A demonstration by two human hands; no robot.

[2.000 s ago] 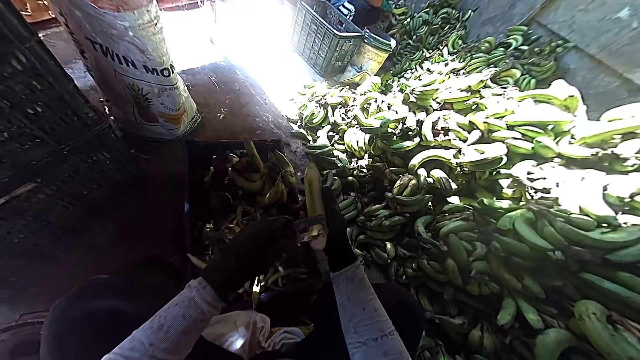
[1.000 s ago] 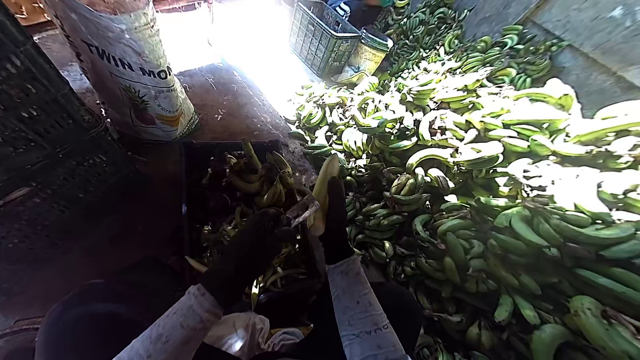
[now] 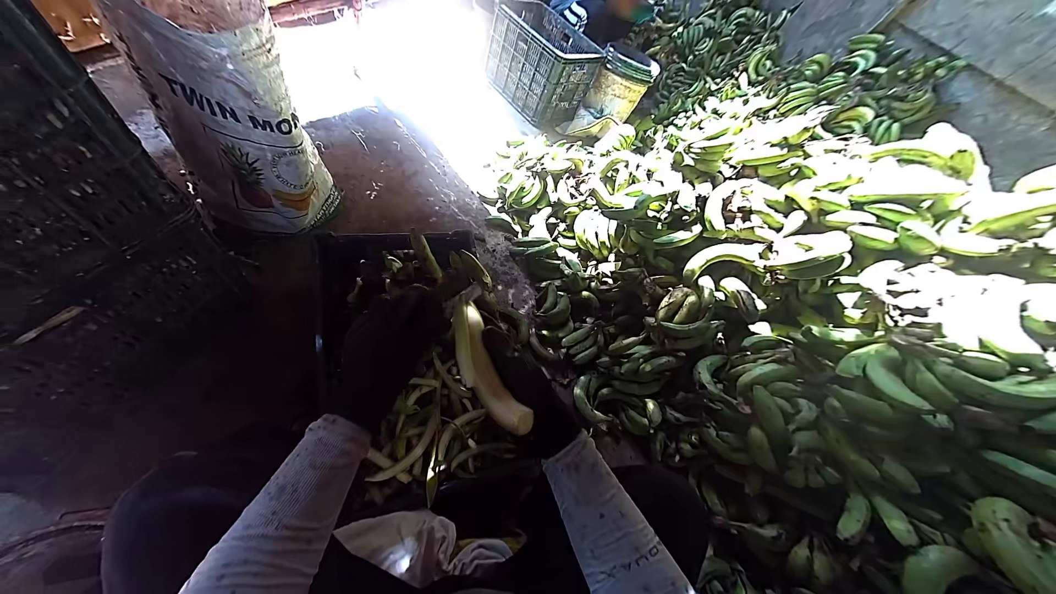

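Observation:
My right hand [image 3: 528, 388], in a dark glove, holds a pale, peeled plantain [image 3: 487, 371], its cut end toward me and its stem end pointing away. To its left, my left hand [image 3: 388, 346], also dark-gloved, is near the plantain's far end; its fingers are lost in shadow, and I cannot tell what it grips. Below both hands lie strips of peel [image 3: 421, 437] in a dark plastic crate [image 3: 322, 272], whose far part holds darker peel pieces.
A large heap of green plantains [image 3: 767, 371] spreads along the right. A printed sack [image 3: 239, 124] stands at the back left beside dark stacked crates [image 3: 99, 165]. Farther back are a green crate [image 3: 544, 70], a yellowish bucket [image 3: 619, 82] and part of another person [image 3: 606, 16].
The plantain has tipped from nearly upright to slanting, its cut end toward me. My left hand has moved up and away. The peeling tool seen by my left hand earlier is no longer visible.

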